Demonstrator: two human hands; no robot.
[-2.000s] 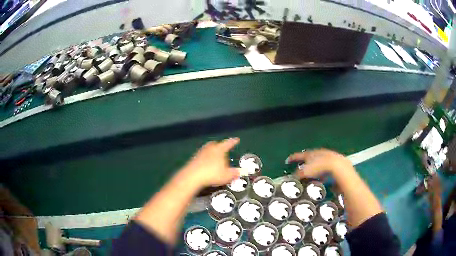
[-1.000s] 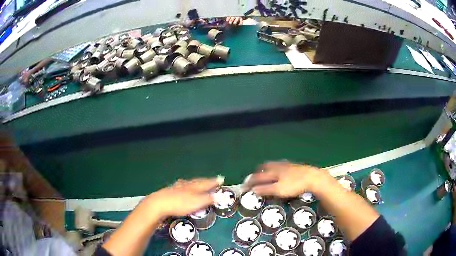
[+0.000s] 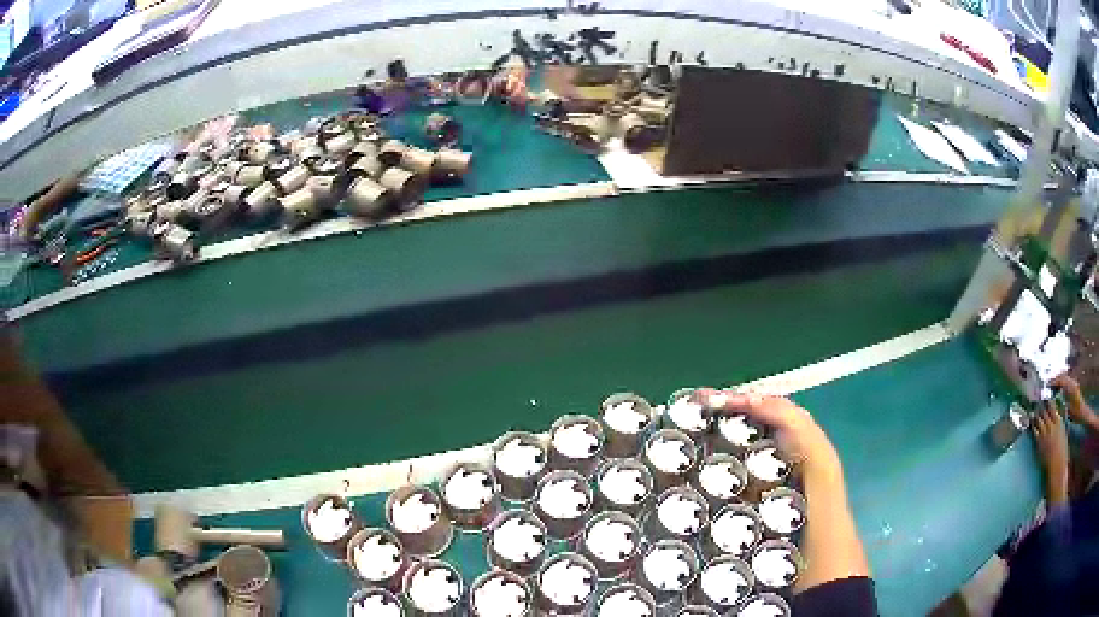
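Many round cups with white inserts [image 3: 564, 494] stand upright in rows on the near green bench, some touching its pale metal edge. My right hand [image 3: 771, 422] curves around the far right corner of the group, its fingers over the tops of the cups there and its wrist along the right side. Whether it grips a cup cannot be told. My left hand is not in view.
Handled housings [image 3: 247, 573] lie at the lower left by a carton [image 3: 72, 446]. The green belt [image 3: 518, 350] crosses beyond the cups. A heap of taupe parts [image 3: 301, 181] and a dark brown divider [image 3: 771, 121] are on the far bench. Another person's hands [image 3: 1052, 434] are at right.
My left hand has left the picture. My right hand has moved to the far right corner of the cups. The cups now stand closer together, in a wider group.
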